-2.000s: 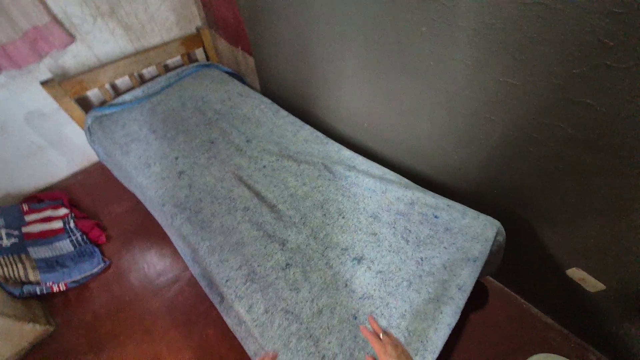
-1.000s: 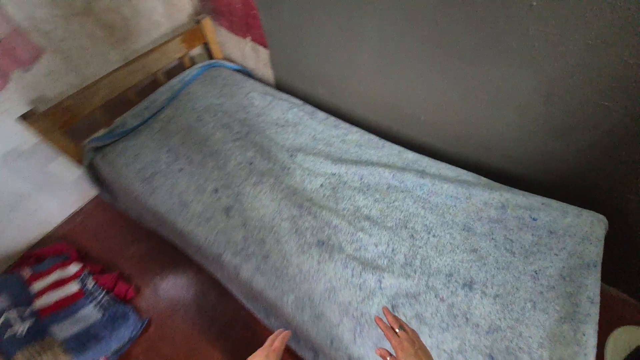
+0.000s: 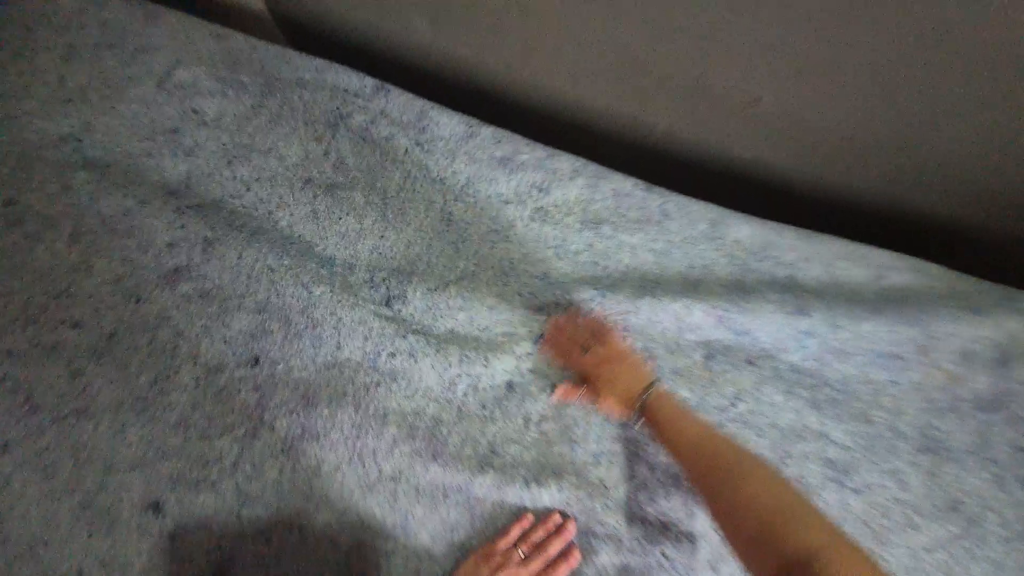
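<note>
A speckled grey-blue blanket covers the bed and fills most of the view, with soft creases running across it. My right hand, blurred and wearing a thin bracelet at the wrist, reaches over the middle of the blanket, palm down beside a crease; it holds nothing. At the bottom edge my left hand, with a ring on one finger, lies flat on the blanket, its fingers slightly apart and nothing in them.
A dark grey wall rises behind the bed's far side. Between the wall and the blanket's edge runs a dark, shadowed gap.
The view has moved much closer to the bed; headboard and floor clothes are out of sight. My right hand has reached out over the blanket, and my left now rests on it.
</note>
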